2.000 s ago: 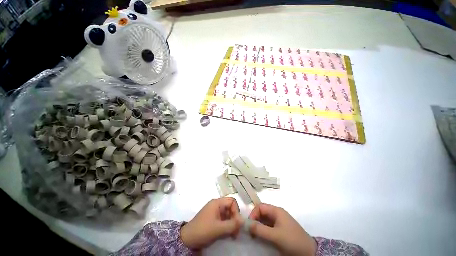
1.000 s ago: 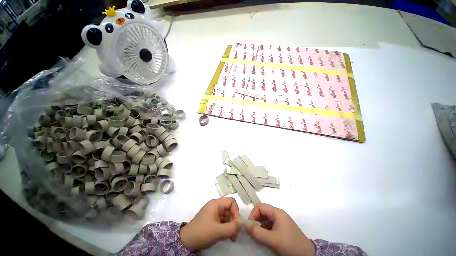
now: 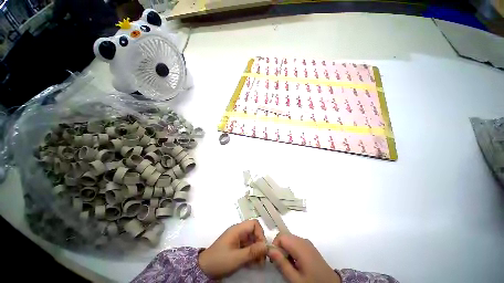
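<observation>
My left hand (image 3: 235, 250) and my right hand (image 3: 301, 257) meet at the bottom centre, fingertips pinched together on a small pale strip (image 3: 269, 249). The strip is mostly hidden by the fingers and blurred; its shape cannot be told. Just beyond the hands, a loose fanned pile of flat grey-beige strips (image 3: 271, 194) lies on the white table. At left, a large heap of formed grey-beige rings (image 3: 124, 171) sits in an open, crumpled clear plastic bag (image 3: 33, 132).
A pink-white covered board (image 3: 309, 105) with yellow tape lies behind the strips. One loose ring (image 3: 224, 139) is at its near left corner, another (image 3: 183, 210) beside the heap. A white animal-faced fan (image 3: 149, 61) stands behind the bag. A grey filled bag (image 3: 492, 141) is at the right edge.
The fingertips have come closer together, with my right hand turned and moved slightly left over the small strip. The view has shifted slightly.
</observation>
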